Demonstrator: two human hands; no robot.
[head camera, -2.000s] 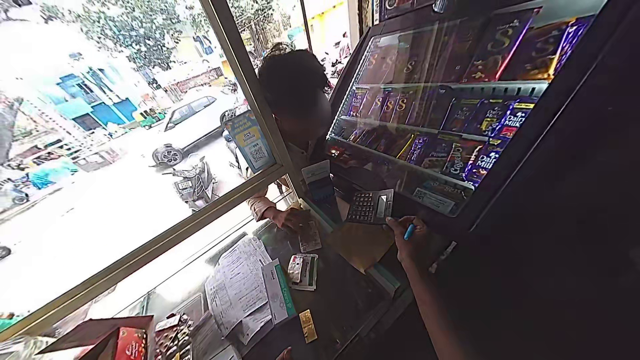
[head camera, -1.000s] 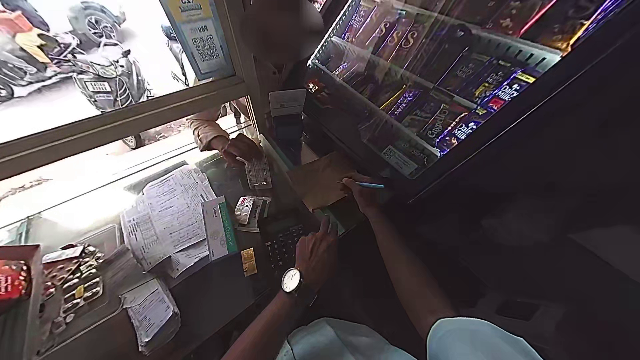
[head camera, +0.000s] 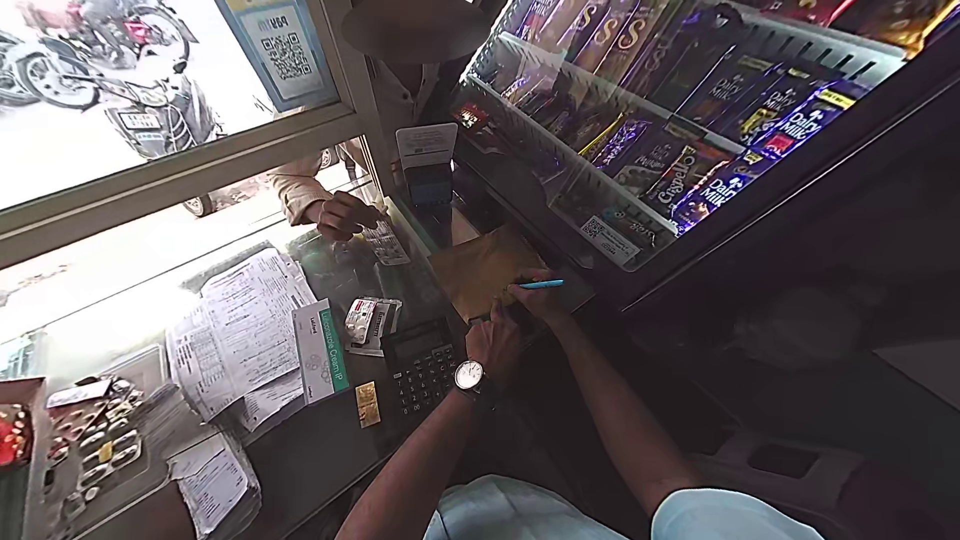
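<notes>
A blue pen (head camera: 541, 284) is held in my right hand (head camera: 536, 296), which rests on the right part of a brown paper envelope or sheet (head camera: 476, 270). My left hand (head camera: 493, 341), with a wristwatch (head camera: 469, 375) on its wrist, touches the lower edge of the brown paper with an extended finger and appears to hold nothing. Just left of that hand lies a black calculator (head camera: 424, 367). Farther left are medicine blister packs (head camera: 362, 322), a small gold strip (head camera: 367, 405) and a white and green cream carton (head camera: 321, 351).
Across the counter, a person's hand (head camera: 343, 216) touches a blister strip (head camera: 386, 241). Stacked papers (head camera: 240, 330) and a tray of small items (head camera: 97, 442) lie left. A chocolate display case (head camera: 645, 150) stands at the right, a card stand (head camera: 426, 150) beside the window frame (head camera: 180, 161).
My left hand, near the calculator one second ago, has moved up to the brown paper. The calculator was farther right, by my right hand, two seconds ago. The view has shifted.
</notes>
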